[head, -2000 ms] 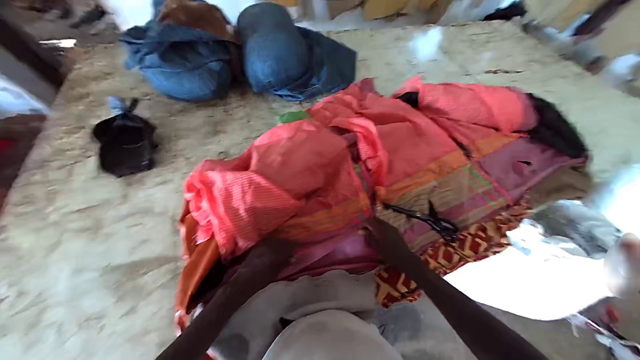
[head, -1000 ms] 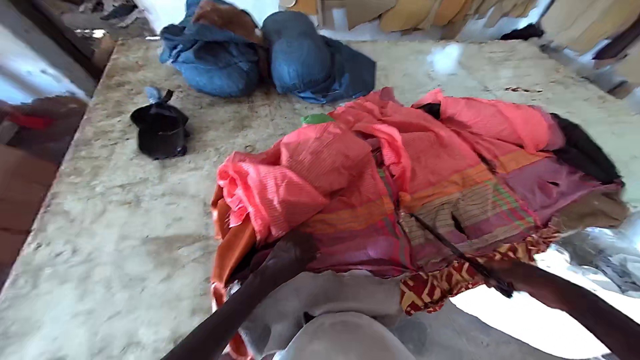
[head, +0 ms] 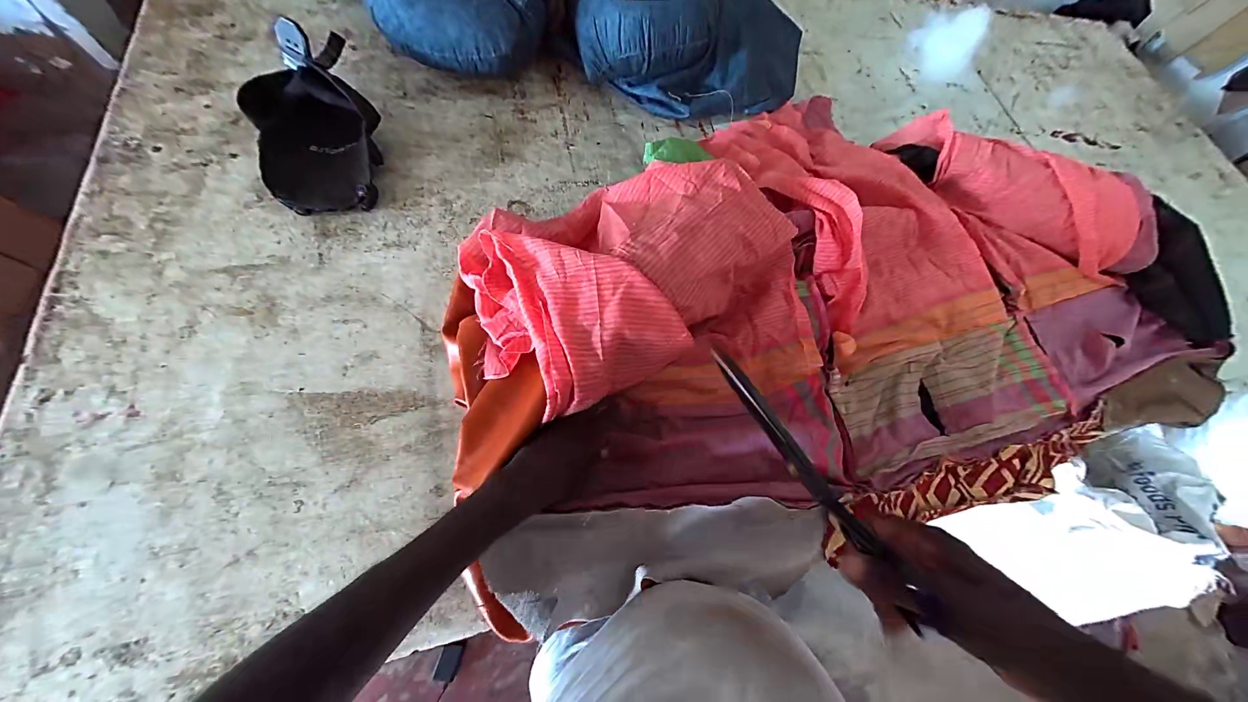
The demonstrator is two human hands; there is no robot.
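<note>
Coral striped fabric lies bunched over a pile of cloth on the table, with a purple, orange and tan plaid part toward me. My left hand presses on or holds the pile's near left part, its fingers partly hidden by shadow and cloth. A pair of dark scissors is in my right hand, the blades pointing up and left over the plaid cloth, close together. Orange smooth material shows under the pile at the left. Red and yellow patterned cloth edges the near right.
A black pouch with a strap stands at the upper left of the worn table. Stuffed blue fabric bundles rest at the far side, near white fluff. A printed white plastic bag lies at the right.
The scissors lay on the cloth two seconds ago; my right hand has since taken hold of them and now has them over the plaid cloth. My left hand stays at the pile's near left part.
</note>
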